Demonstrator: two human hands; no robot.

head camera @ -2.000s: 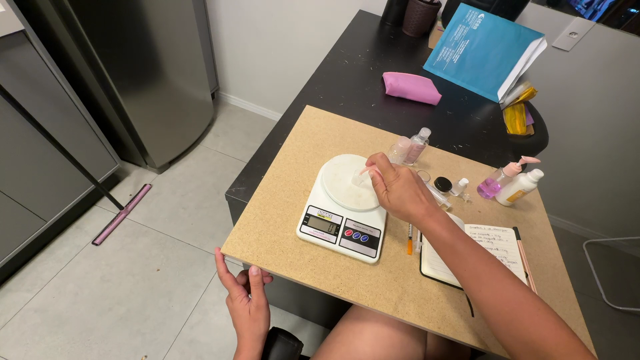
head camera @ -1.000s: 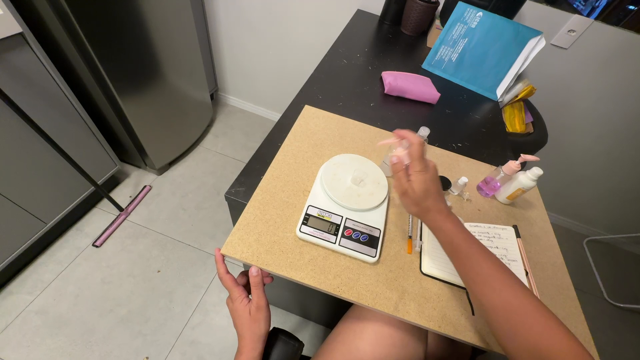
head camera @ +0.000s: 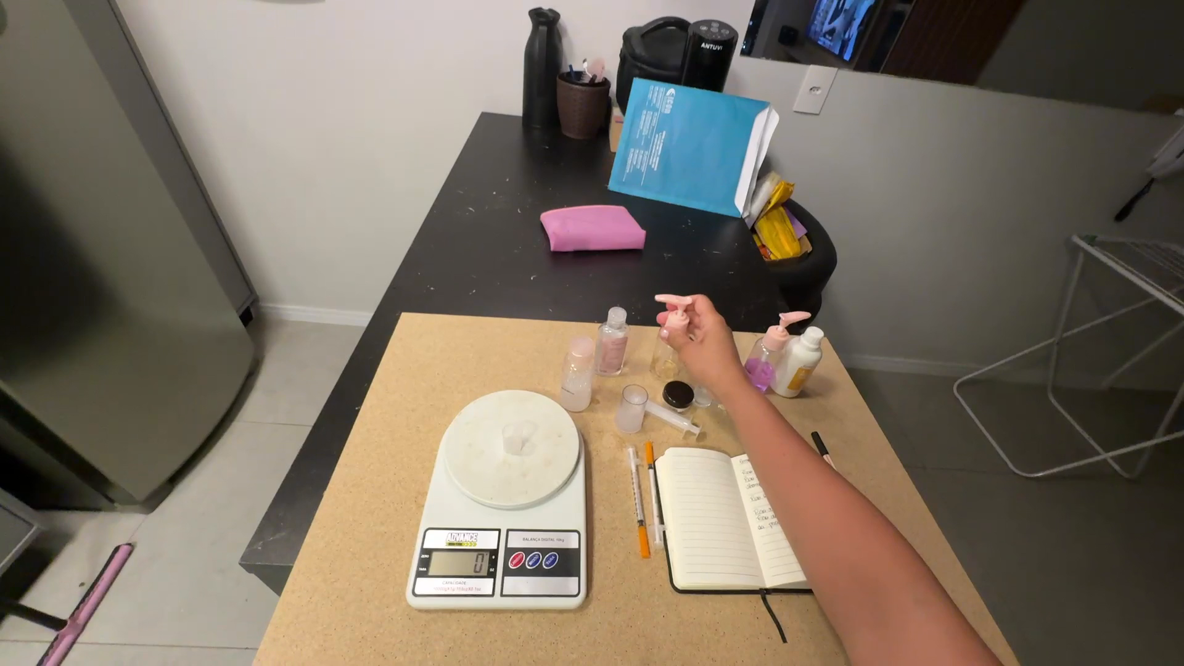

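Note:
My right hand (head camera: 708, 342) grips the pink pump top (head camera: 678, 314) of a clear bottle (head camera: 666, 359) on the particle board. Left of it stand a clear bottle with pinkish contents (head camera: 611, 342) and a frosted bottle (head camera: 577, 375). Nearer are a small clear cup (head camera: 632, 410), a syringe (head camera: 674, 419) lying flat and a black-lidded jar (head camera: 678, 396). A white digital kitchen scale (head camera: 499, 518) reads 0, with a small translucent piece (head camera: 519, 438) on its round platform. My left hand is out of view.
Orange-capped syringes (head camera: 637, 504) lie beside an open notebook (head camera: 710, 518) with handwriting. A purple-liquid pump bottle (head camera: 762, 368) and a white bottle (head camera: 799, 363) stand right. On the black table (head camera: 481, 240) are a pink pouch (head camera: 593, 228) and a blue envelope (head camera: 689, 146).
My right hand has moved from the scale platform to the pump bottle. The small translucent piece shows on the platform, and my left hand has gone out of view. The view has shifted.

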